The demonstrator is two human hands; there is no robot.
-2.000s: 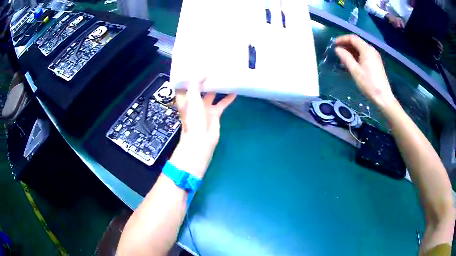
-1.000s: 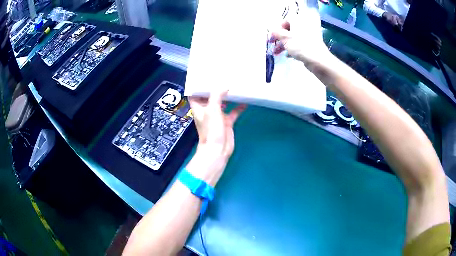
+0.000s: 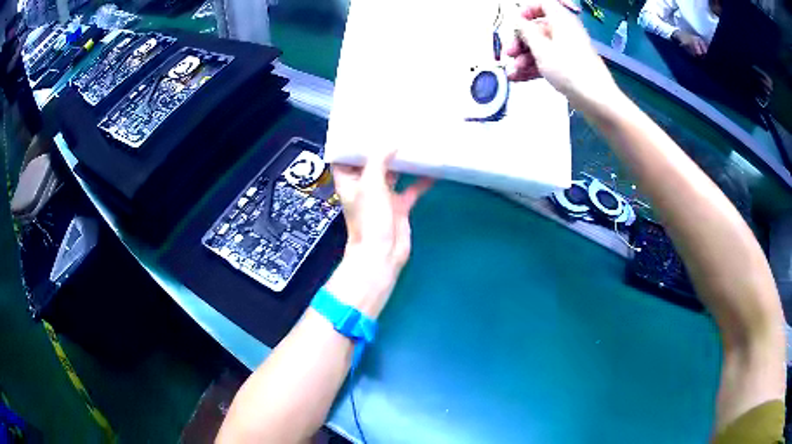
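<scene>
The white foam tray (image 3: pixel 408 95) is held up above the green mat, tilted towards me. My left hand (image 3: pixel 375 217), with a blue wrist strap, grips its near edge from below. A round cooling fan (image 3: pixel 486 91) with a dark centre and pale housing shows against the tray's face. My right hand (image 3: pixel 543 48) is at the tray's upper right, just above the fan, fingers bent together; whether it holds anything is unclear. A chassis with mainboard (image 3: pixel 276 217) lies on a black foam pad to the left, with a fan at its far end.
More chassis (image 3: pixel 156 100) lie on stacked black foam pads (image 3: pixel 187 130) at the left. Two fans (image 3: pixel 605 201) with thin wires sit at the bench's back right, beside a black screw tray (image 3: pixel 664 256). A person's hand (image 3: pixel 692 42) shows at the upper right. A pale rail crosses behind.
My right hand came from the right over the tray, then moved up and right across it. The fan now shows on the tray where a dark slot was seen. My left hand and tray shifted slightly right.
</scene>
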